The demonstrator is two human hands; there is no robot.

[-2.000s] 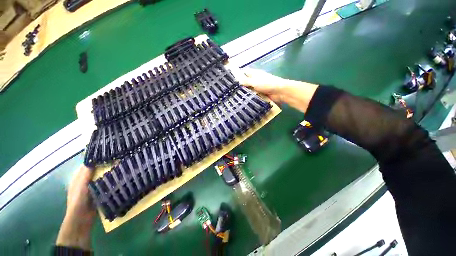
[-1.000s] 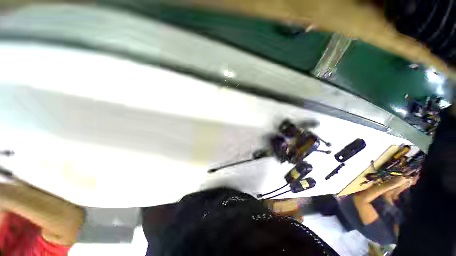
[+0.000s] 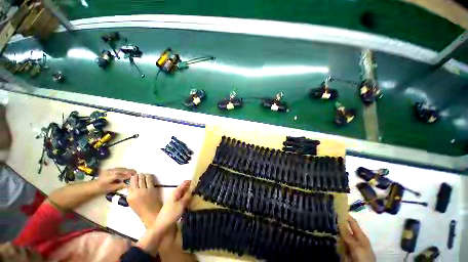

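A tan cardboard sheet point(image 3: 213, 140) carries three long tight rows of black cover plates point(image 3: 267, 192). A small separate stack of black covers point(image 3: 301, 145) lies at its back edge. My left hand point(image 3: 175, 207) grips the sheet's left edge. My right hand point(image 3: 357, 241) holds its lower right edge, with the fingers partly hidden under it. The sheet is over the white bench; I cannot tell if it touches the bench.
Another person's hands point(image 3: 128, 187) work on a corded part at the left, close to my left arm. Piled units point(image 3: 77, 143) and loose covers point(image 3: 177, 150) lie there. More units point(image 3: 381, 192) lie right of the sheet. The green conveyor belt point(image 3: 267, 61) behind carries spaced units.
The loaded sheet was held over the green belt two seconds ago; it is now over the white bench beside the other person. The view swung and blurred in between.
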